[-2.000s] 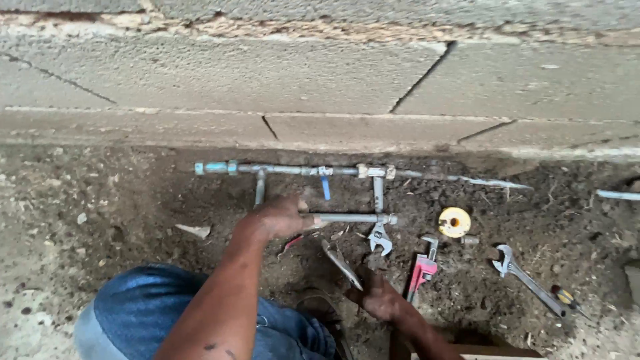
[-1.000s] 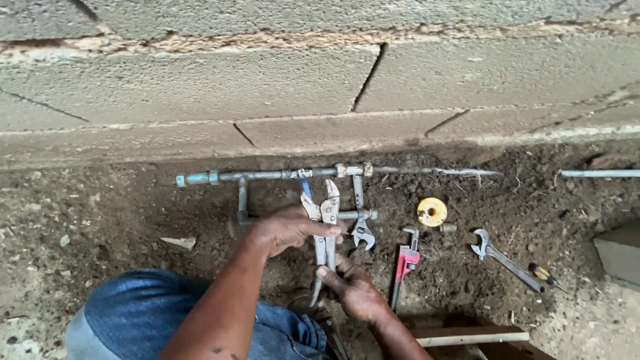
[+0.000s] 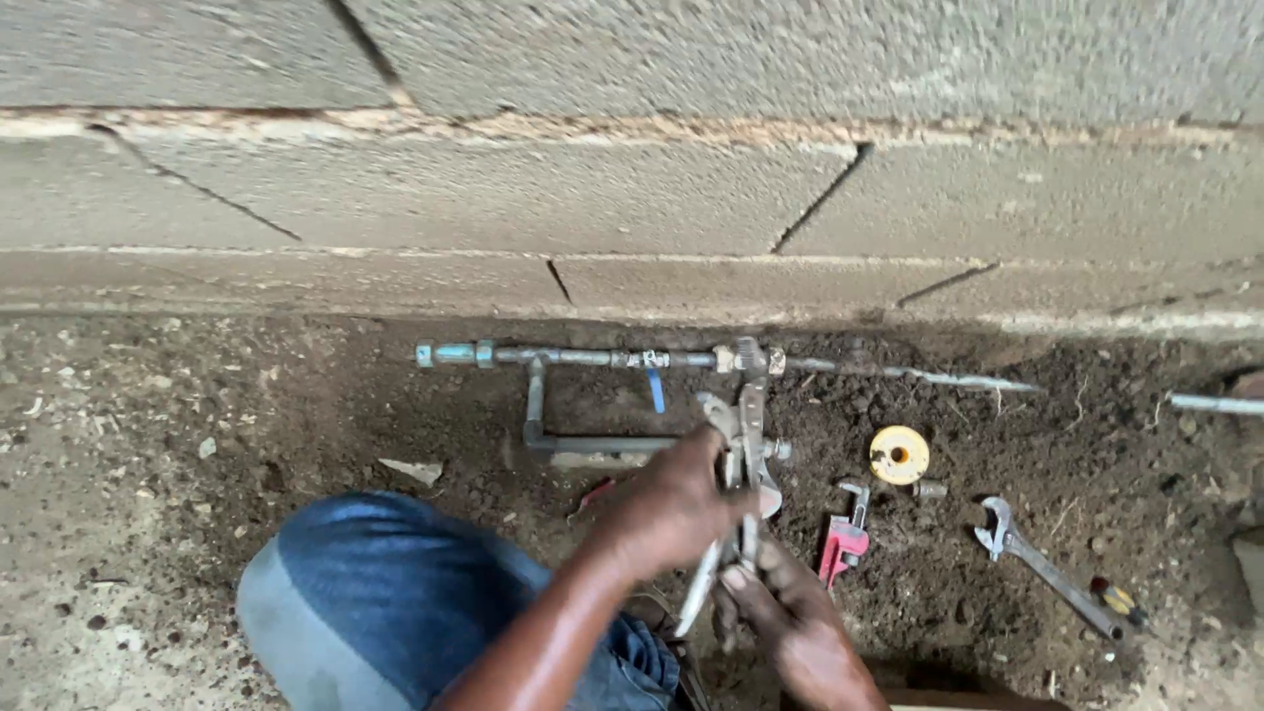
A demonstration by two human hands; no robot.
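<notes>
My left hand (image 3: 671, 509) grips the upper part of a pair of metal locking pliers (image 3: 736, 474), just below the jaws. Lower down, my right hand (image 3: 785, 612) holds the handle end, its thumb against the metal. The pliers' jaws point toward the wall, over the right side of a metal pipe assembly (image 3: 612, 444). This assembly has a blue valve lever (image 3: 657, 390) on its upper run and teal fittings (image 3: 454, 353) at its left end. Behind the pliers, an adjustable wrench (image 3: 768, 494) is partly hidden at the lower pipe's right end.
A red pipe wrench (image 3: 842, 543), another adjustable wrench (image 3: 1052, 573), a yellow tape spool (image 3: 913, 469) and a screwdriver (image 3: 1119, 599) lie on the soil to the right. The block wall (image 3: 592, 197) runs behind the pipes. A separate pipe (image 3: 1215, 403) lies at far right.
Two seconds ago my left hand was at the lower pipe and my right hand alone held the pliers. One second ago both hands were on the pliers, as now.
</notes>
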